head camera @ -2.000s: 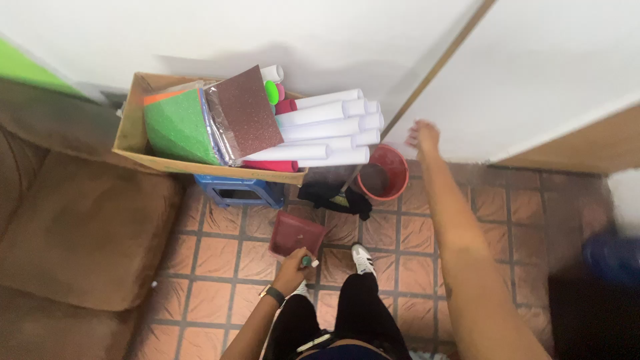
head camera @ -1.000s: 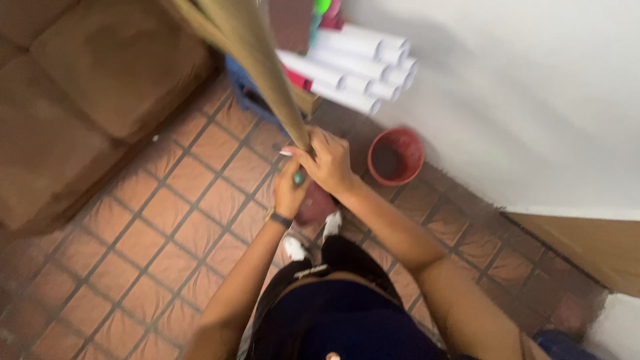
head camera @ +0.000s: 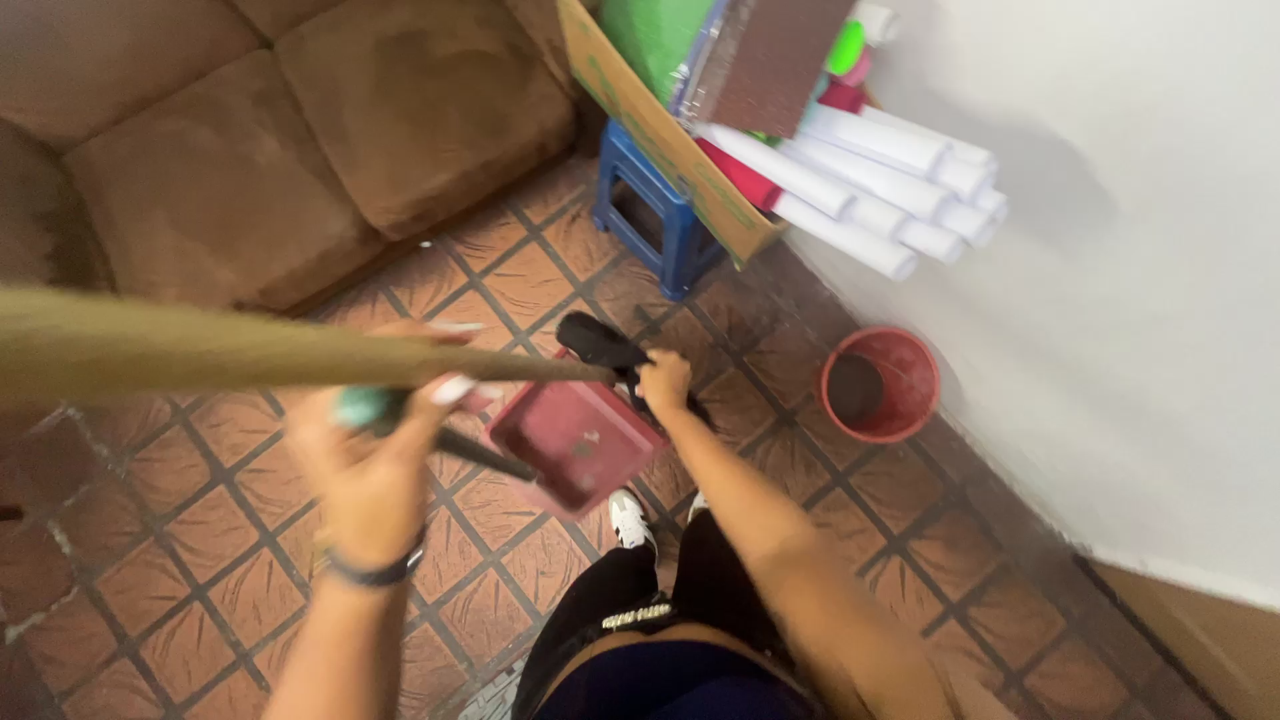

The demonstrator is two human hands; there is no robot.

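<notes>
My left hand (head camera: 375, 460) grips the dark handle with a green end (head camera: 375, 408) of a red dustpan (head camera: 580, 440), and the long wooden broomstick (head camera: 250, 345) passes across the same fingers. The dustpan's tray holds a few small bits of debris. Lower on the stick, my right hand (head camera: 665, 382) is closed at the head end, by the black broom head (head camera: 600, 342). The broom head is over the far edge of the dustpan. Blur hides the exact hold of the left fingers.
A brown sofa (head camera: 430, 110) stands at the upper left. A cardboard box (head camera: 660, 130) with white paper rolls (head camera: 870, 180) and glitter sheets rests on a blue plastic stool (head camera: 650, 210). Near the white wall (head camera: 1150, 300) a red bucket (head camera: 880, 385) stands on the tiled floor (head camera: 480, 590).
My right hand has moved from beside my left hand down the broomstick to the broom head. The stick has swung to the left, and the dustpan shows more fully. The view has shifted.
</notes>
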